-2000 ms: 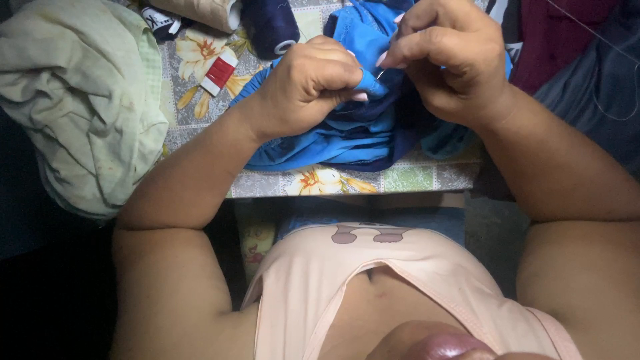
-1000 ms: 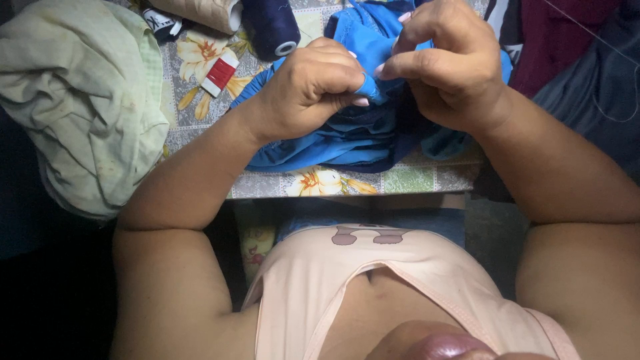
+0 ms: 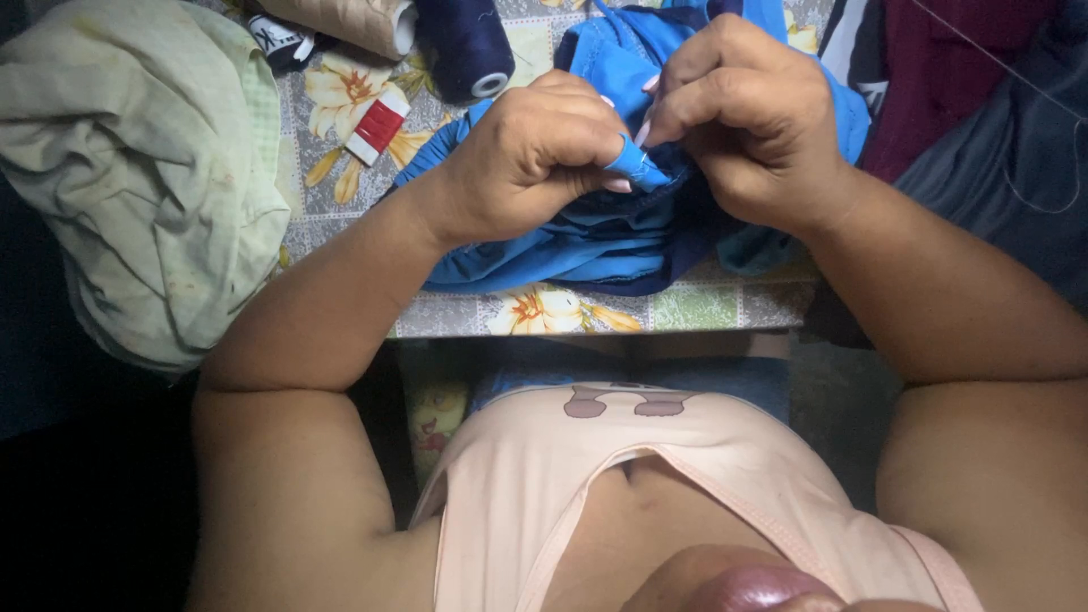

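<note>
My left hand [image 3: 552, 153] pinches a folded edge of blue fabric [image 3: 544, 259] between thumb and fingers, and a small tip of the cloth sticks out toward the right. Close beside that tip is my right hand [image 3: 739, 110], its thumb and index finger brought together at the fold. Whether a needle or thread lies between those fingertips cannot be made out. Light stitches show on the pinched edge. The rest of the blue and navy garment lies bunched on the table beneath both hands.
A card of red thread [image 3: 377, 127] lies left of the garment, below a navy thread cone [image 3: 466, 47] and a beige cone [image 3: 361, 21]. Pale green cloth [image 3: 144, 178] hangs over the left side. Maroon fabric [image 3: 948, 76] and dark fabric [image 3: 1003, 178] lie at right. The tablecloth's front edge [image 3: 578, 319] faces me.
Two seconds ago a thin, shiny needle-like tip showed by my right fingers; it is not discernible now. My left hand keeps its pinch on the blue fabric.
</note>
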